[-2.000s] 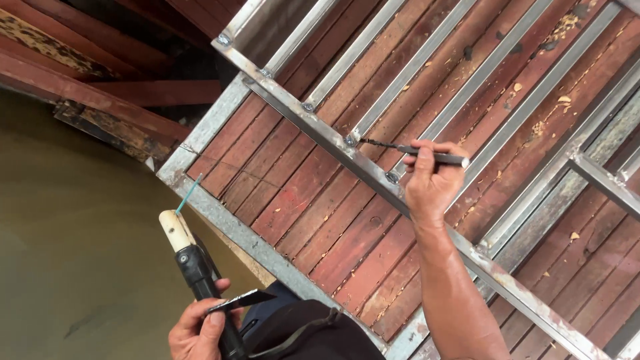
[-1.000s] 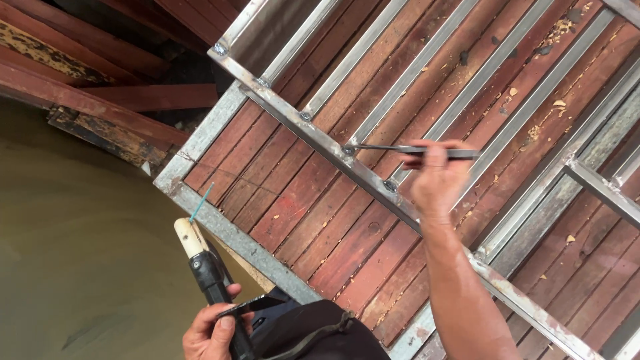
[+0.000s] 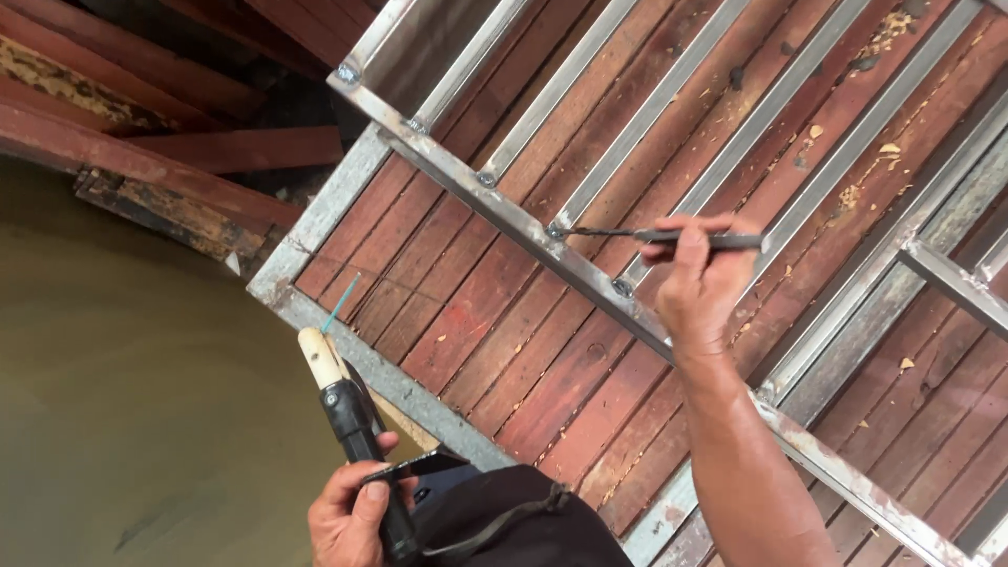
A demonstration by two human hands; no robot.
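My left hand [image 3: 358,504] is closed around the black handle of a welding electrode holder [image 3: 353,421], along with a dark flat plate [image 3: 417,465]. A short greenish electrode [image 3: 342,302] sticks up from the holder's pale jaws. In my right hand [image 3: 701,283] is a thin tool with a dark handle [image 3: 740,241], perhaps a chipping tool. Its narrow tip touches a weld [image 3: 556,231] where a bar meets the long rail of a steel frame [image 3: 504,211]. More welds sit at the other bar joints along that rail, one [image 3: 622,288] just left of my right hand.
Under the frame lies a deck of reddish wooden planks [image 3: 488,315], edged with galvanized steel [image 3: 409,388]. Murky water [image 3: 142,378] is at the left. Loose timbers [image 3: 157,177] lie at the upper left. Wood chips are scattered over the planks.
My right hand has shifted slightly, with the tool's tip remaining around the same weld. My left hand still holds the electrode holder and the dark plate.
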